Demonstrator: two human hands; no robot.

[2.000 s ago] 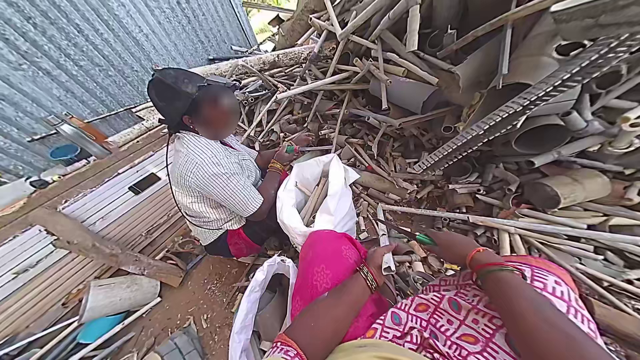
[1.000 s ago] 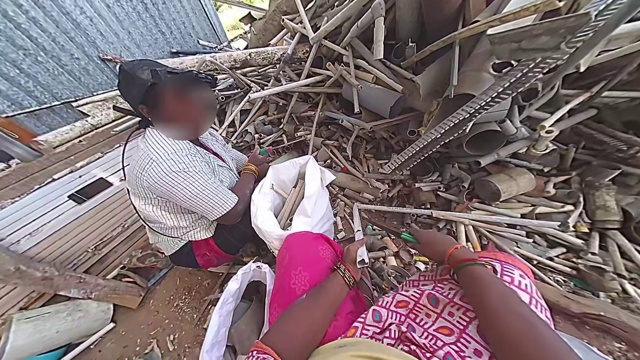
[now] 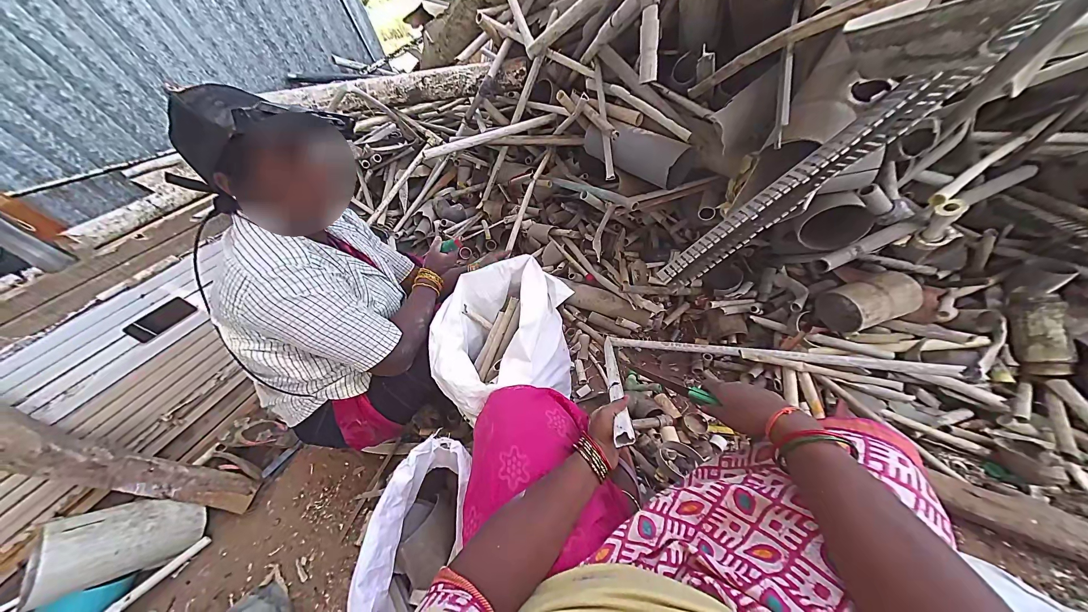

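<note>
My left hand is closed around a split piece of pale plastic pipe, which points away from me over the scrap. To its right, my right hand grips the green handle of a tool; its thin, dark blade reaches left toward the pipe piece. Whether the blade touches the piece cannot be told. A white sack with pale pipe pieces in it stands beyond my pink-clothed knee. A second white sack, holding grey pieces, is at my left leg.
At the left a person in a checked shirt sits facing the scrap, with something green in hand. A large heap of scrap pipes fills the back and right, crossed by a slotted metal strip. Planks, strips and a log lie at left.
Both my hands remain on the pipe piece and the green handle, with only slight movement. The view has shifted somewhat.
</note>
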